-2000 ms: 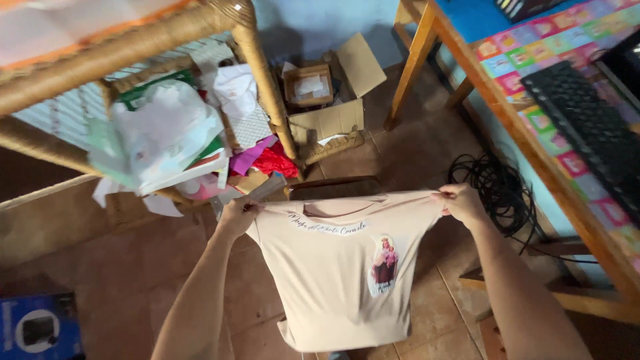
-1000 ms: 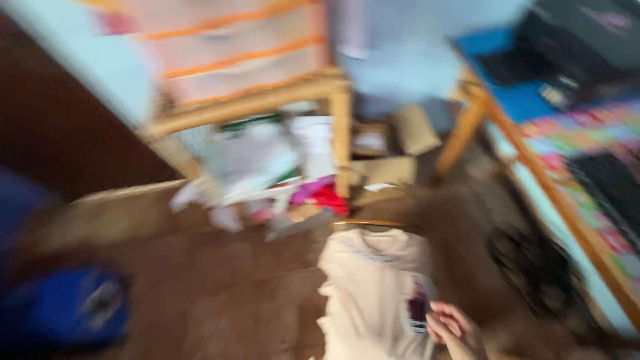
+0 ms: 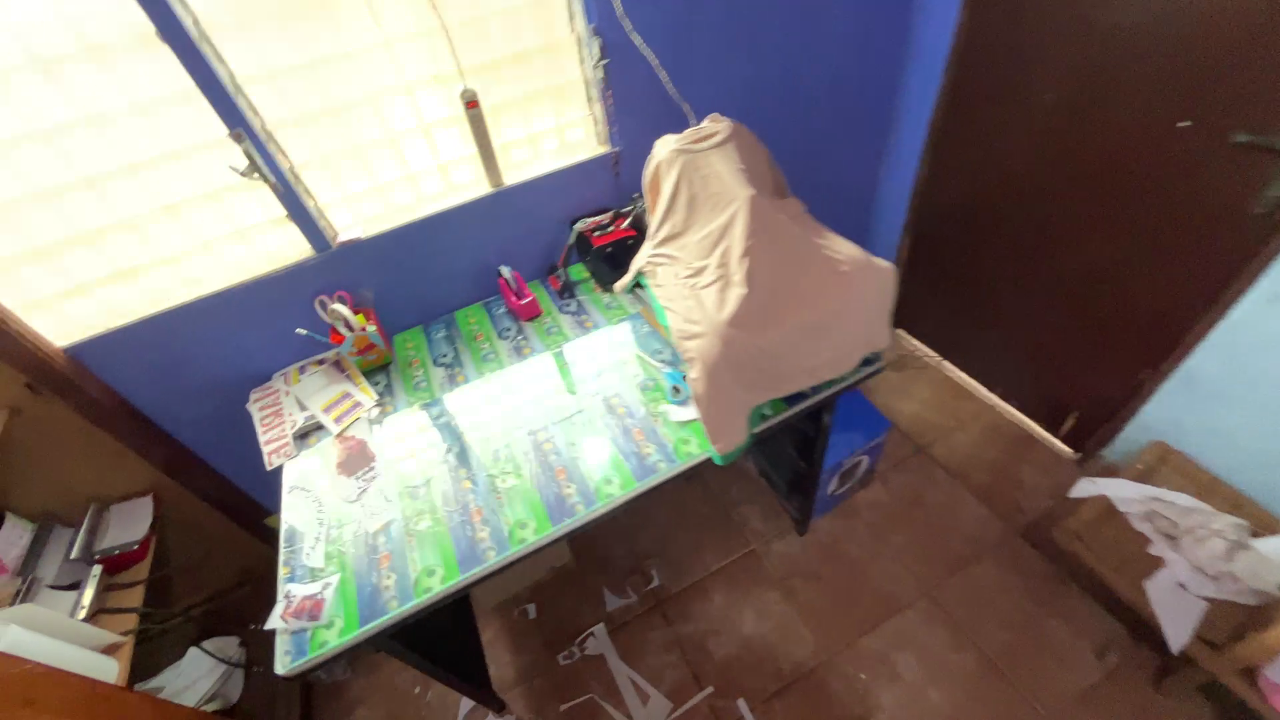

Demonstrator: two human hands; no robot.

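Observation:
Neither my left hand nor my right hand is in the head view. A light beige or pinkish cloth garment (image 3: 770,290) lies draped over something at the right end of a table (image 3: 520,450) with a green and blue patterned cover. The garment has green edging along its lower left side; what it covers is hidden. Beside it are a black and red device (image 3: 608,245) and a pink tape dispenser (image 3: 519,294). At the table's left end, scissors (image 3: 340,312) stand in a colorful holder (image 3: 366,340) near printed paper pieces (image 3: 325,390).
A louvered window (image 3: 400,130) is behind the table. Paper scraps (image 3: 625,670) lie on the tiled floor below. A blue box (image 3: 850,455) stands under the table's right end. A dark door (image 3: 1080,200) is at the right, and a shelf with papers (image 3: 60,640) at the lower left.
The view has swung to another part of the room. Both hands, earlier stretching a printed beige T-shirt, are out of sight; one second ago one hand was at the shirt.

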